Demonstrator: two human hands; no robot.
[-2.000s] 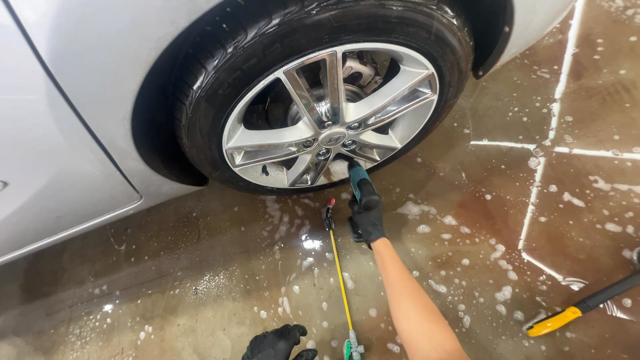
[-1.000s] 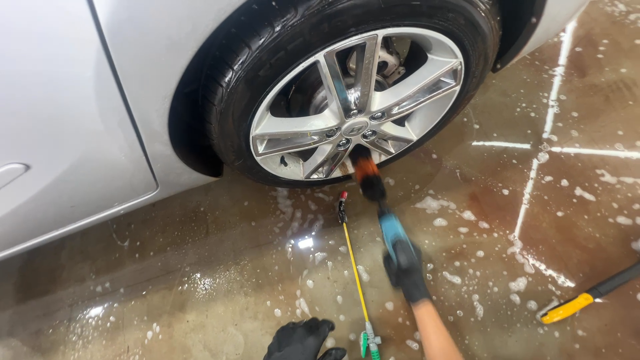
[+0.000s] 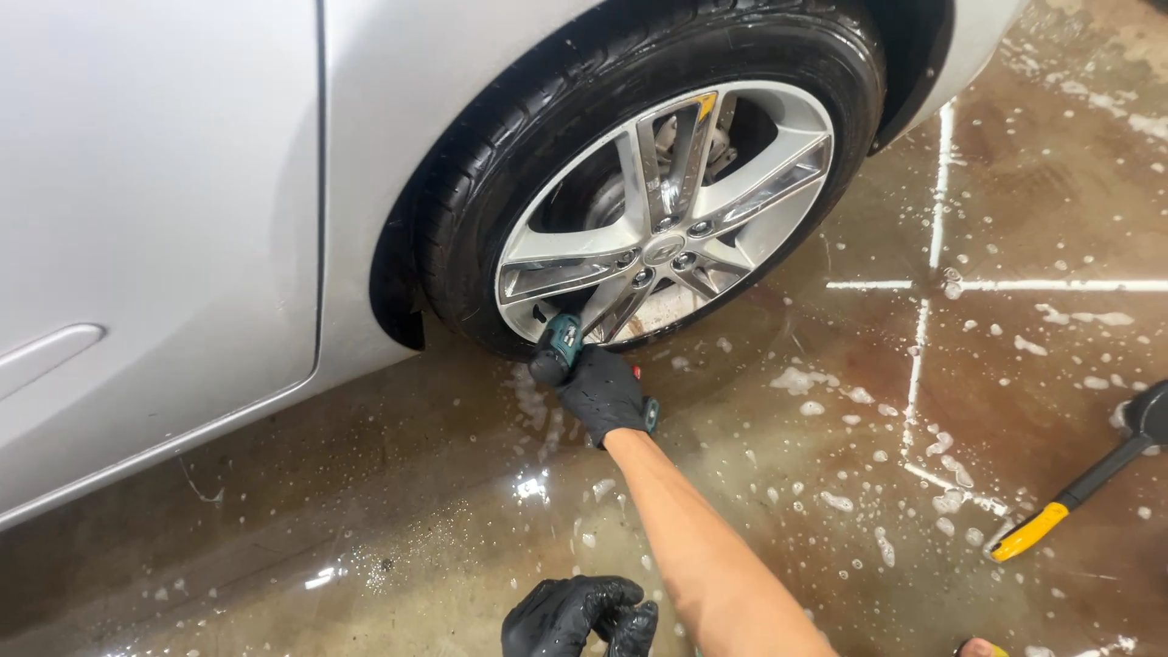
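My right hand (image 3: pixel 602 392), in a black glove, grips a teal and black cordless power tool (image 3: pixel 558 345) at the lower left of the alloy wheel (image 3: pixel 664 248). Its front end reaches in between the spokes, so the brush on it is hidden. The black tyre (image 3: pixel 474 210) surrounds the rim. My left hand (image 3: pixel 579 616), also gloved in black, is at the bottom edge with its fingers curled; no object shows in it. A small red tip (image 3: pixel 637 371) shows just past my right hand.
The silver car body (image 3: pixel 201 182) fills the left side. At the right, a black and yellow brush handle (image 3: pixel 1031 531) lies on the wet, foam-spotted floor (image 3: pixel 821 474). Part of a person's bare skin (image 3: pixel 976 647) shows at the bottom right edge.
My right hand has brought the tool from below the wheel to the rim's lower left, where its orange-and-black brush is no longer visible. The yellow wand is now mostly hidden behind my forearm.
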